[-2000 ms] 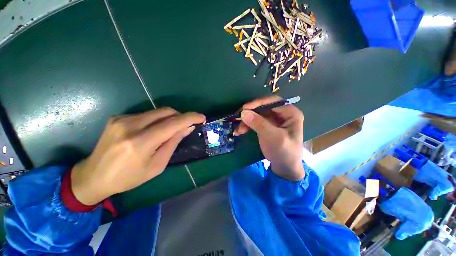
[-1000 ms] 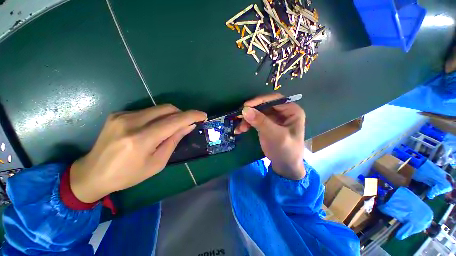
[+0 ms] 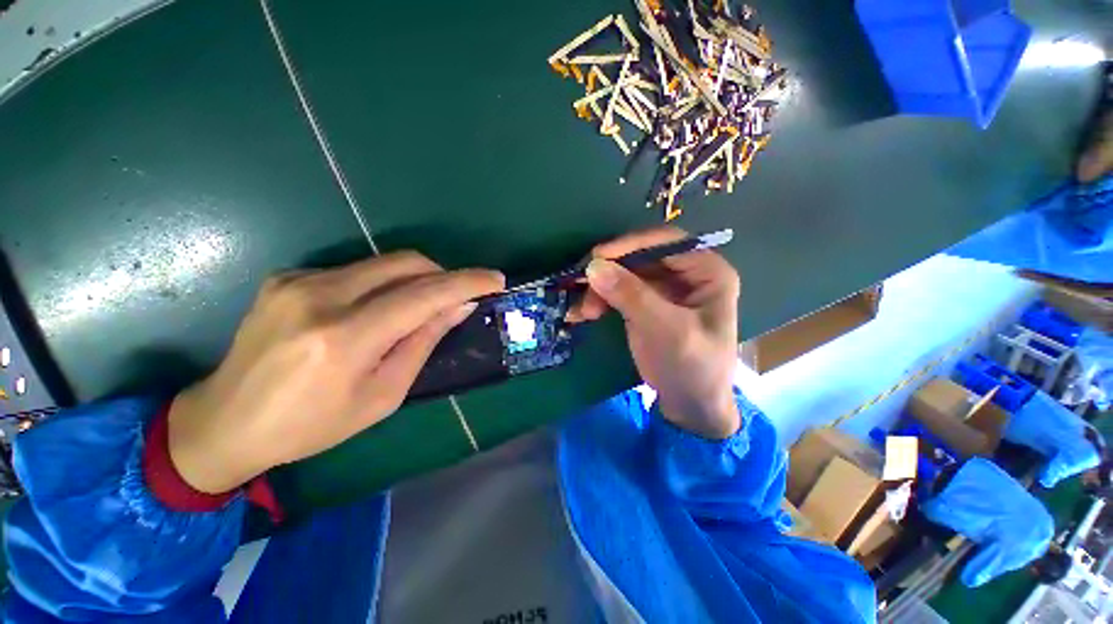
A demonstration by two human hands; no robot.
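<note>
A black phone housing (image 3: 464,362) lies on the green bench, its blue-black mainboard (image 3: 549,351) with a bright white square at the right end. My left hand (image 3: 330,354) lies over its left part, fingertips on its far edge. My right hand (image 3: 671,323) is at the right end and holds a slim dark tool (image 3: 659,252), silver end pointing up right. The thumb and fingertips are at the housing's far right corner; whether they also pinch a small part there I cannot tell.
A pile of cream and orange flex parts (image 3: 696,92) lies beyond my hands. A blue bin (image 3: 946,61) stands at the upper right. Cardboard boxes (image 3: 836,482) and people in blue smocks (image 3: 995,512) are at the lower right. A belt edge with small parts is at far left.
My hands and the phone stay almost in place. The view has shifted very slightly.
</note>
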